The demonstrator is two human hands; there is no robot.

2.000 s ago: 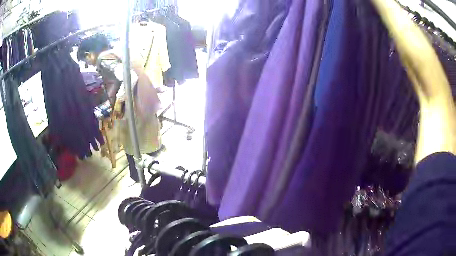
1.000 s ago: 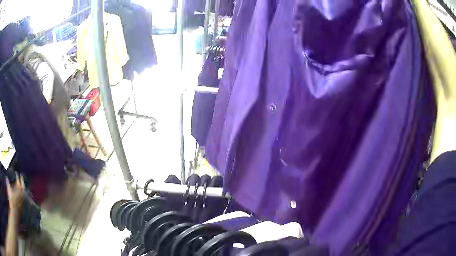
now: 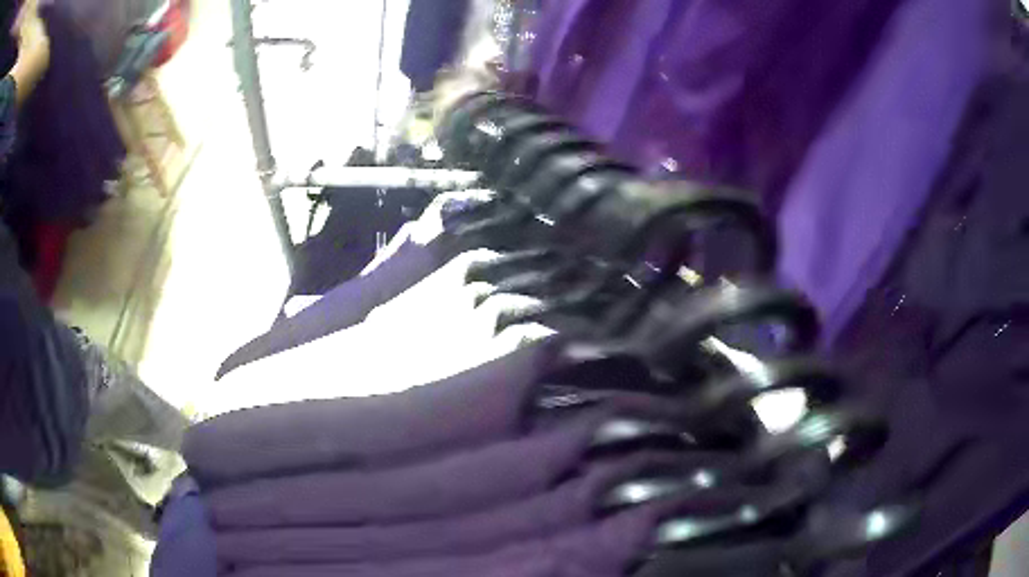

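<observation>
A bunch of dark purple-looking garments [image 3: 384, 434] on black hangers lies close in front of me, shoulders stacked, with white garments [image 3: 372, 338] among them. The hangers' large round hooks [image 3: 688, 214] run in a blurred row from upper middle to lower right. More shiny purple garments [image 3: 891, 147] hang behind the hooks at the upper right. Neither of my hands can be made out. What bears the bunch is hidden, and a small pale blur at the far end of the hooks cannot be identified.
A metal rack post [image 3: 253, 101] with a white crossbar [image 3: 372, 177] stands behind the bunch. At the far left are another person's hand [image 3: 32, 51], dark cloth [image 3: 40, 383] and an orange thing [image 3: 9, 550]. A wooden stool [image 3: 147, 130] stands on the bright floor beyond.
The view has shifted, and the bunch now fills the lower middle, with its shoulders showing. My right arm, raised at the right edge before, has left the picture. The hanging purple garments show higher up.
</observation>
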